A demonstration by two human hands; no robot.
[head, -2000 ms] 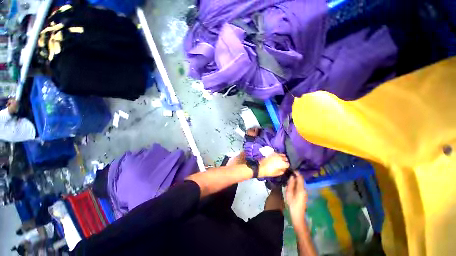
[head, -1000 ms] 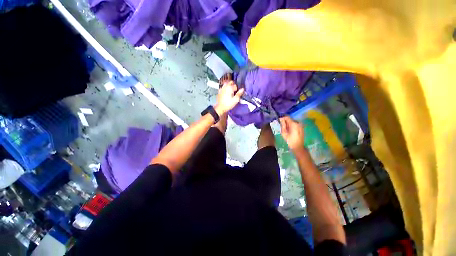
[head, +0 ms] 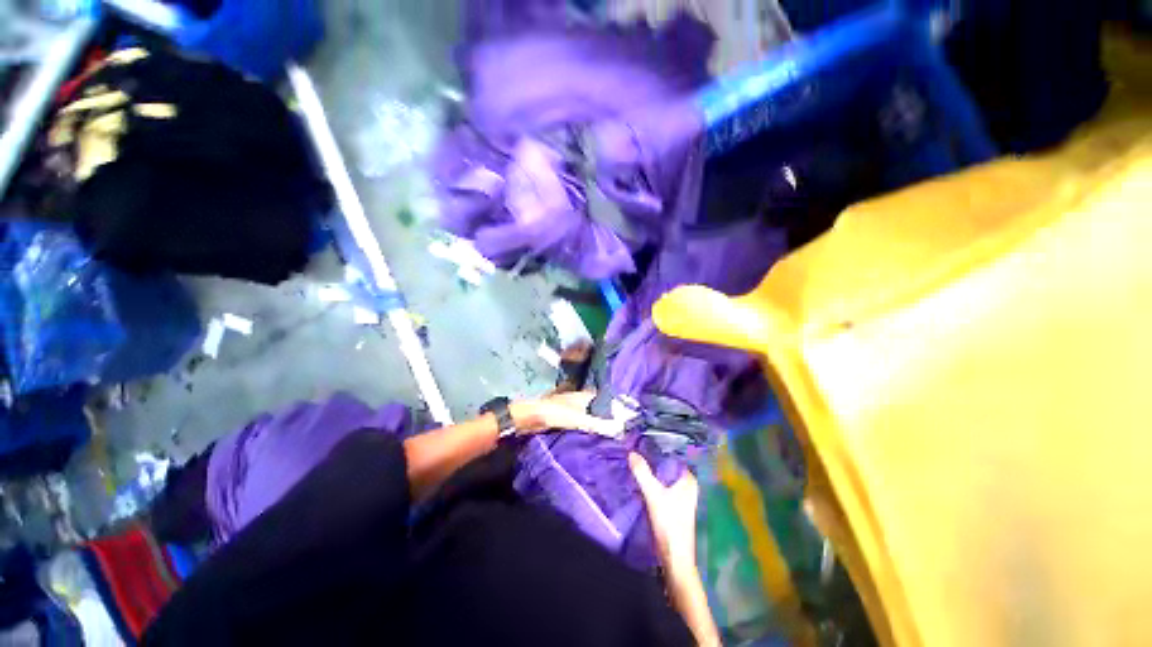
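A purple garment bundle (head: 575, 487) lies against my legs, with a dark grey strip (head: 676, 423) around its gathered middle. My left hand (head: 575, 412), with a dark watch on the wrist, is on the bundle beside the strip. My right hand (head: 663, 487) is on the bundle just below the strip, thumb and fingers against the cloth. The picture is blurred and the fingertips of both hands are partly lost in the folds.
The yellow table cover (head: 985, 379) fills the right side. Another purple bundle (head: 556, 190) is ahead on the floor, and one (head: 272, 461) is at my left. Black garments (head: 202, 177) are piled beyond a white bar (head: 354, 209). A blue crate (head: 809, 76) stands ahead right.
The view has swung. The purple bundle now lies closer, over my legs. My hands, earlier apart with the dark strip between them, now rest close together on the bundle.
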